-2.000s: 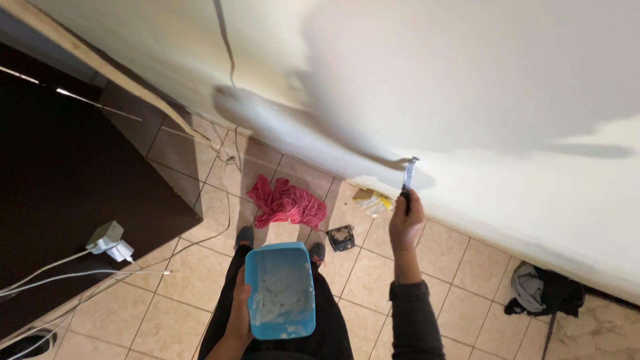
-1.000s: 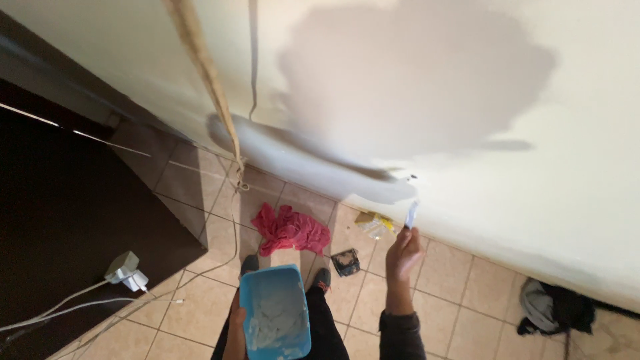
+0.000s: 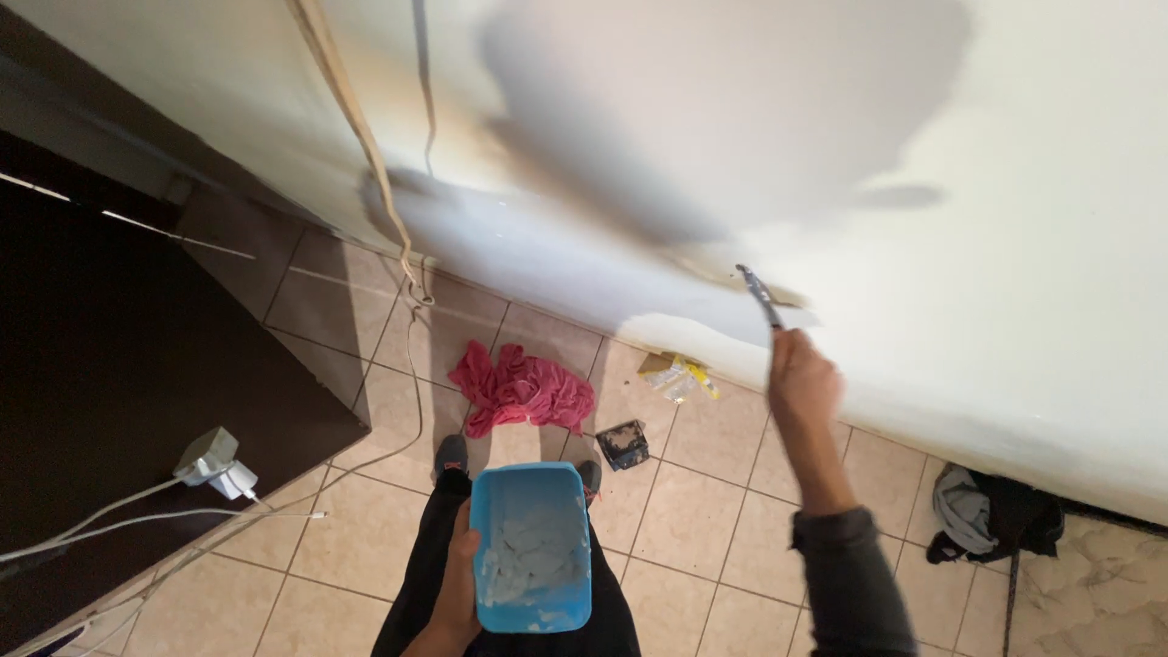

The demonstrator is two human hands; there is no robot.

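My left hand (image 3: 459, 584) grips the left side of a blue plastic container (image 3: 484, 538), low in the middle of the view. Whitish-grey paste (image 3: 534, 552) coats its inside. On the right, my right hand (image 3: 803, 383) is closed around the handle of a narrow putty knife (image 3: 762, 294) with paste-marked metal. The knife's tip points up and left, at or close to the lower part of the white wall (image 3: 985, 301); whether it touches cannot be told. A small dark mark shows on the wall by the tip.
A crumpled red cloth (image 3: 529, 392), an open black box (image 3: 623, 445) and yellow-and-clear packaging (image 3: 680, 376) lie on the tiled floor. Black and grey fabric (image 3: 995, 516) is at the right. A dark table (image 3: 164, 365) carries a plug adapter (image 3: 210, 456) with cables. A cord (image 3: 351, 109) hangs at upper left.
The putty knife now tilts up to the left, where one second ago it stood nearly upright, lower on the wall. The blue container stays in my left hand.
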